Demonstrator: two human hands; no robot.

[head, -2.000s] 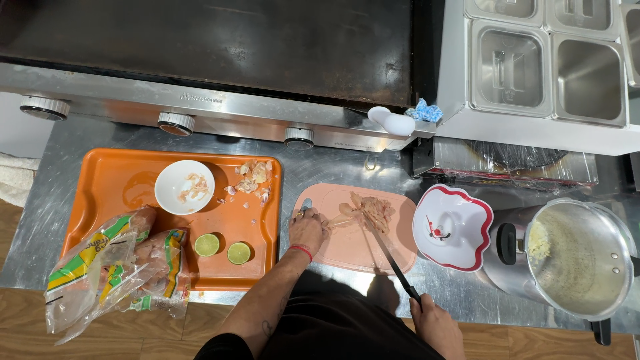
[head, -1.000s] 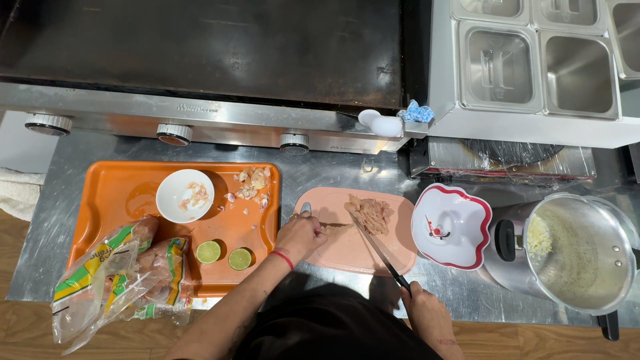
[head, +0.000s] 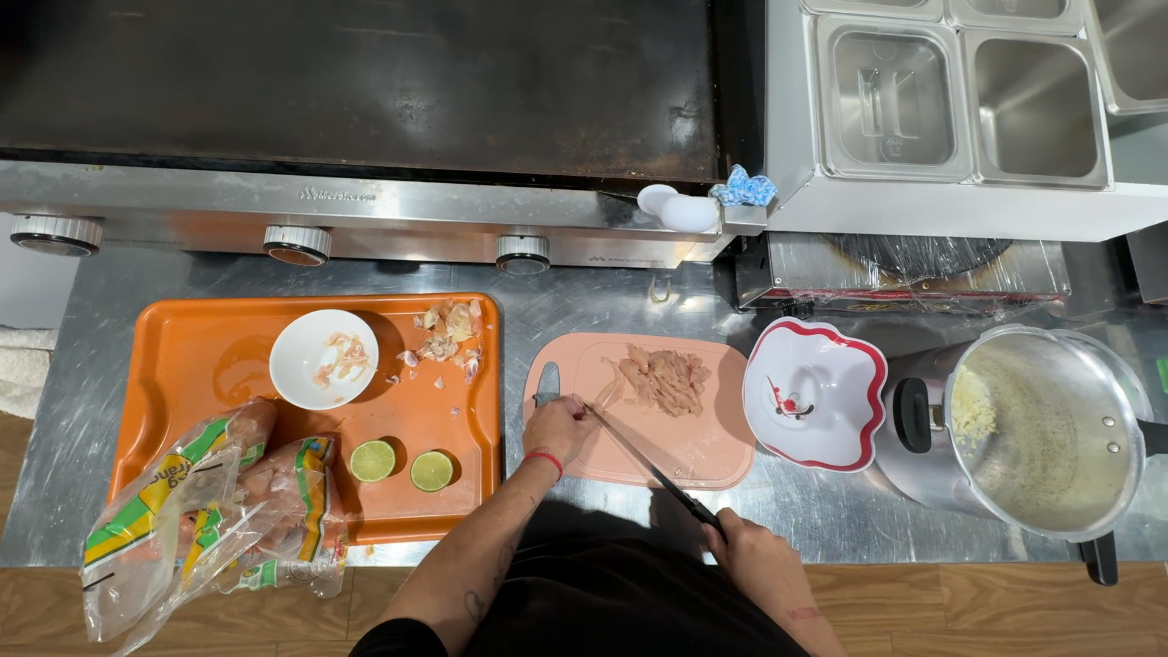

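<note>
My right hand [head: 744, 547] is closed round the black handle of a long kitchen knife [head: 646, 464]. The blade slants up and left across the pink cutting board [head: 602, 452], its tip at the fingers of my left hand [head: 557, 427]. Those fingers are pinched together at the board's left part, beside a small strip of raw meat [head: 607, 388]; what lies between them is hidden. A pile of cut raw meat [head: 664, 379] lies on the board's upper middle.
An orange tray [head: 228, 306] at left holds a white bowl [head: 324, 359], garlic skins [head: 449, 333], two lime halves [head: 372, 461] and bagged raw meat [head: 219, 502]. Right of the board stand a red-rimmed white bowl [head: 812, 397] and a metal pot [head: 1049, 433]. A griddle [head: 365, 91] lies behind.
The meat on the board is gathered in a tighter pile than two seconds ago. The knife has moved left from beside the pile to my left fingertips.
</note>
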